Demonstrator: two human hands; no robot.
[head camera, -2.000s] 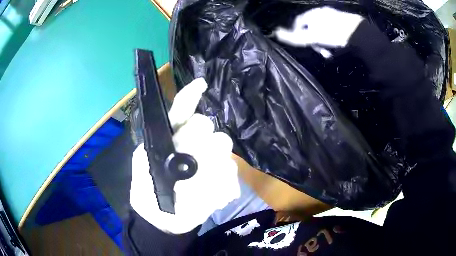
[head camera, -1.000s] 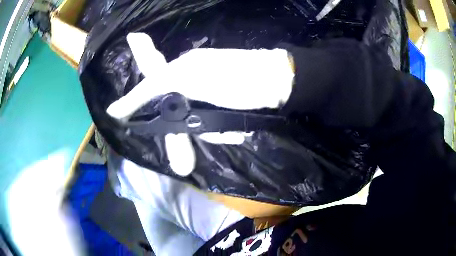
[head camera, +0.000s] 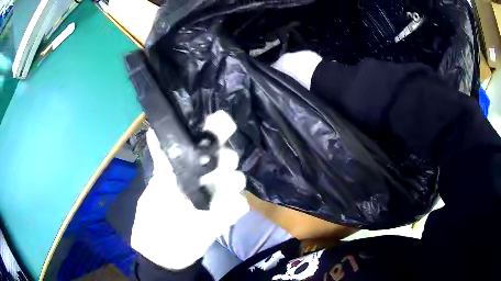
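My left hand (head camera: 181, 219), in a bright white glove, holds a long black plastic part (head camera: 165, 121) upright and slightly tilted, beside the lined carton. The part has a round boss and a hole near its lower end and is slightly blurred. My right hand (head camera: 299, 66), also in a white glove, reaches into the opening of the shiny black bin liner (head camera: 285, 126); only the back of the glove near the cuff shows, and its fingers are hidden behind the liner. The liner hangs over the cardboard box (head camera: 296, 214) close to my lap.
The green workbench (head camera: 55, 121) with a pale edge curves along the left. A pale fixture (head camera: 34, 38) and a small white-tipped tool (head camera: 59, 38) lie at its far left. Blue crates or framework (head camera: 104, 203) show below the bench. Another carton edge (head camera: 129, 19) is behind the liner.
One second ago my right hand held a part over the liner; now my left hand, back from the bench side, holds a part and my right hand is inside the liner. The view has shifted.
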